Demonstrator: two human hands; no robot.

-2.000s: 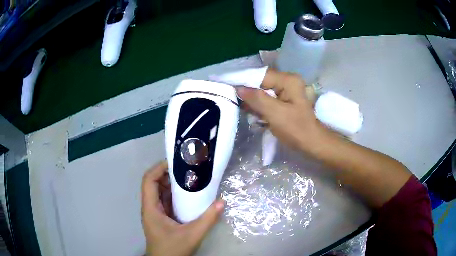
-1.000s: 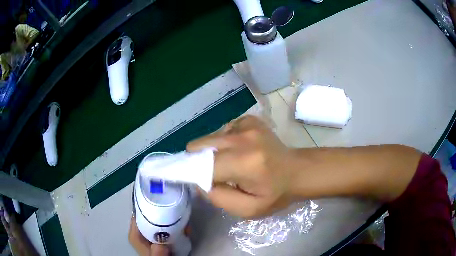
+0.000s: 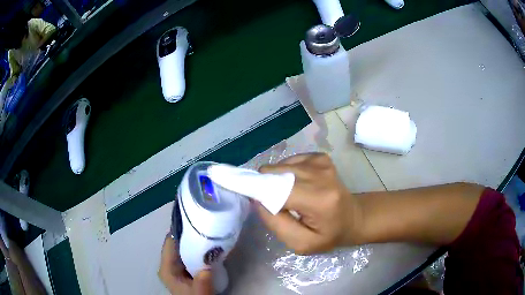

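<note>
My left hand (image 3: 183, 271) holds a white IPL handset (image 3: 210, 230) near the bottom of the view, its wide head up and towards the camera. The lamp window (image 3: 208, 188) at the top shows blue-violet. A dark round side vent and part of the glossy black panel also show. My right hand (image 3: 316, 201) holds a white wiping cloth (image 3: 253, 183), wrapped over a fingertip, whose tip touches the head beside the window. The handset hides part of my left hand.
A translucent dispenser bottle (image 3: 327, 78), lid flipped open, stands behind, with a folded white stack (image 3: 384, 129) to its right. Crinkled clear film (image 3: 319, 268) lies on the bench. Several handsets lie on the green conveyor (image 3: 124, 135). Another person's arm shows at lower left, a person at upper left.
Since two seconds ago the handset has turned from its panel side to its window end. The cloth has moved from the head's edge onto the window end. Over the last second the handset has tilted slightly.
</note>
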